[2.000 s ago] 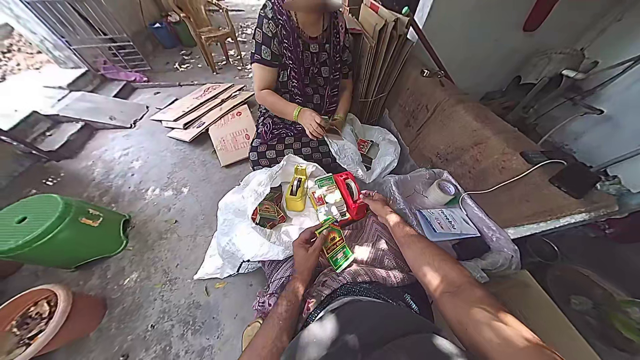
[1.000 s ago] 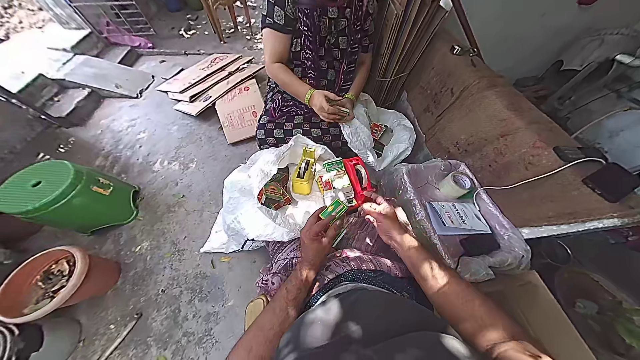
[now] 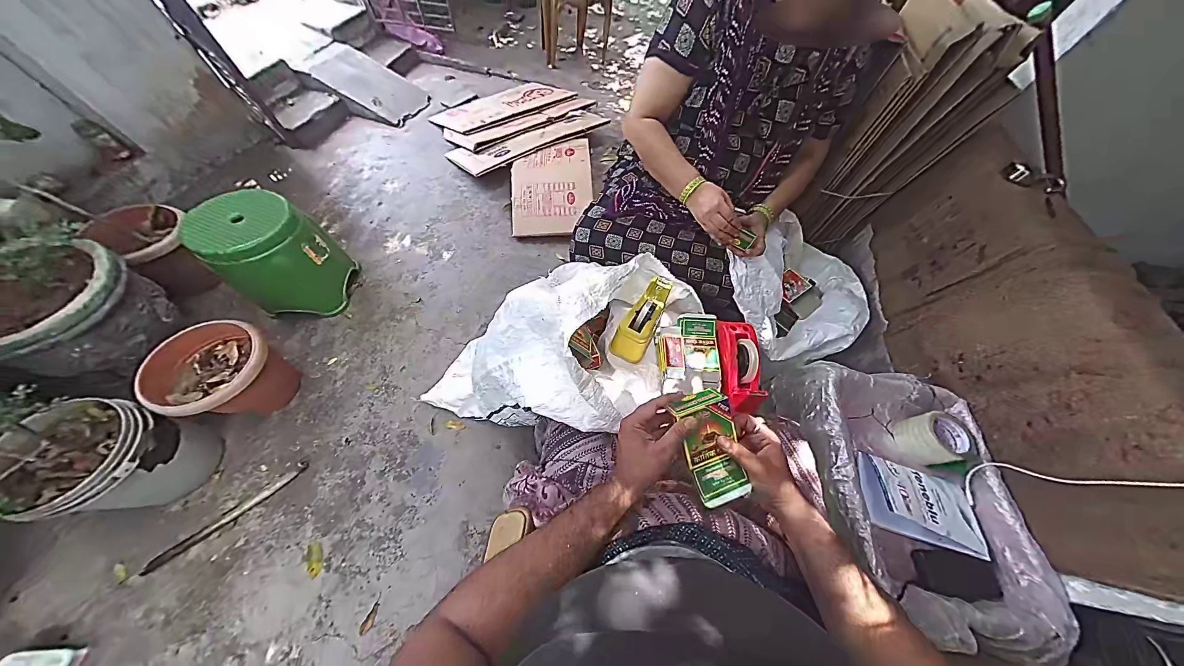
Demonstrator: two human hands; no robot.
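A green and yellow printed carton (image 3: 712, 453), its top flap raised, is held between both my hands above my lap. My left hand (image 3: 649, 446) grips its upper left side, and my right hand (image 3: 760, 458) pinches its right side. Just beyond, a red tape dispenser (image 3: 746, 370) with a roll of tape stands beside several small printed cartons (image 3: 689, 350). A yellow tape dispenser (image 3: 641, 322) rests on a white woven sack (image 3: 546, 347), which has more printed cartons (image 3: 588, 340) in its mouth.
Opposite me a seated person (image 3: 731, 139) holds a small green carton (image 3: 745, 239) over a white bag (image 3: 819, 310). At right is a plastic-lined box (image 3: 837, 462) with a tape roll (image 3: 930, 437). A green stool (image 3: 268, 250), plant pots (image 3: 217, 368) and flattened cardboard boxes (image 3: 552, 190) lie left.
The carton in my hands now faces up, with its printed front more visible than a second ago. The view has swung toward the left, showing more plant pots.
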